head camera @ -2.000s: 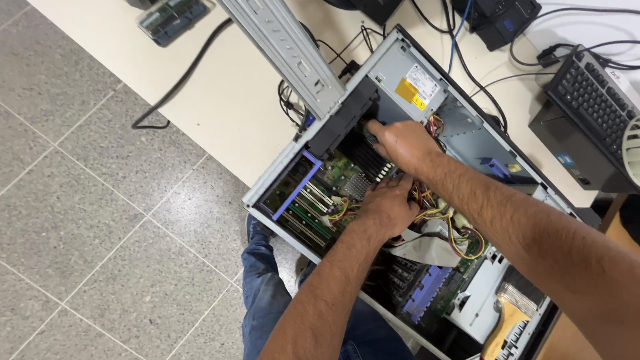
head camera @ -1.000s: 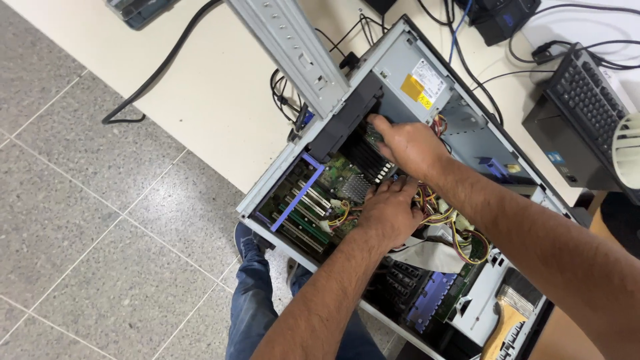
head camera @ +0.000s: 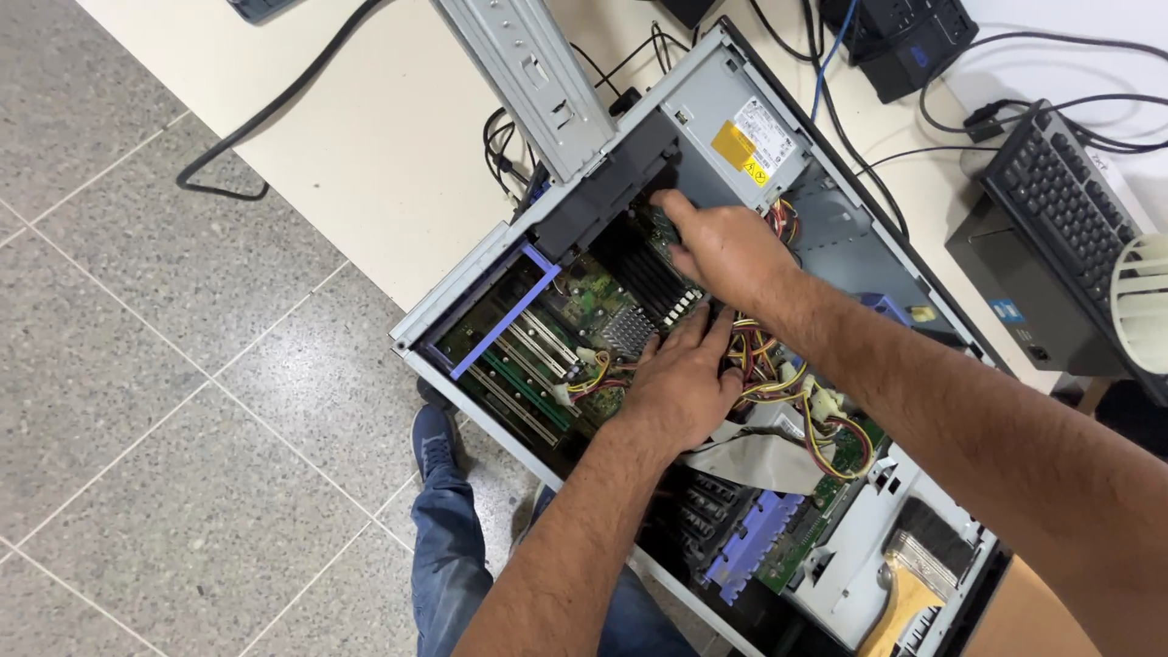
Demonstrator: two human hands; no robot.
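An opened computer tower case (head camera: 511, 239) lies on its side with its motherboard (head camera: 589, 287) showing. My left hand (head camera: 680, 379) rests, fingers spread, at the lower end of the black memory slots (head camera: 639, 274), beside a finned heatsink (head camera: 628, 330) and bundled power cables (head camera: 766, 388). My right hand (head camera: 725, 246) reaches in at the slots' upper side, below the power supply (head camera: 730, 137). Its fingers are curled by a green circuit board edge (head camera: 659, 228); whether they grip it is hidden. A grey ribbon cable (head camera: 762, 461) lies below my left hand.
A wooden-handled brush (head camera: 899, 593) lies on the case's lower right part. A metal side piece (head camera: 534, 82) projects over the white table (head camera: 365, 137). A black keyboard (head camera: 1058, 196), a power unit (head camera: 912, 46) and loose cables surround the case. Tiled floor lies at left.
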